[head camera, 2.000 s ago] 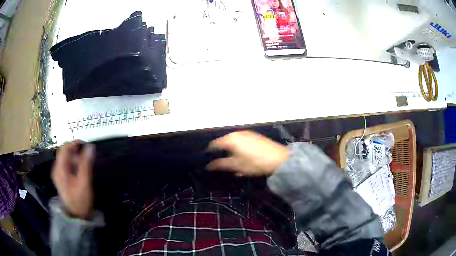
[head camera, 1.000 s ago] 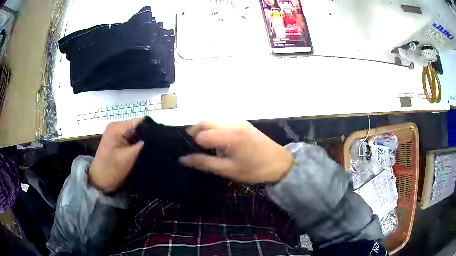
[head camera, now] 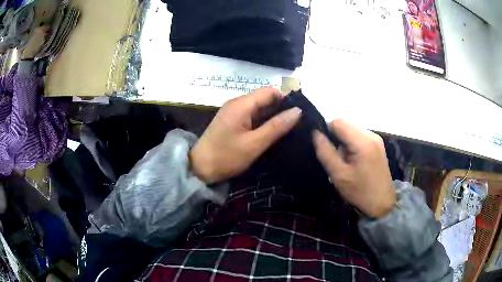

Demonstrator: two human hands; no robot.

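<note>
A dark cloth panel [head camera: 300,146] is held up at the table's front edge, over the plaid lap, its top corner pointing up near the small tan square [head camera: 289,84]. My left hand [head camera: 239,135] pinches the panel's upper left side between thumb and fingers. My right hand [head camera: 358,165] grips its right edge with thumb and fingers. The lower part of the panel merges with the dark background. The stack of dark folded panels [head camera: 236,30] lies on the white table behind my left hand, cut off by the top edge.
A lit phone [head camera: 425,38] lies at the upper right of the white table [head camera: 358,82]. A ruler strip [head camera: 231,83] runs along its front. A tan board [head camera: 91,49] is at left, purple cloth [head camera: 30,121] beside it. An orange-brown basket [head camera: 491,212] with plastic bags is at right.
The view has swung left, so table things appear further right. Both hands were apart, then came together on the panel. My right hand has moved from above the cloth to its right edge.
</note>
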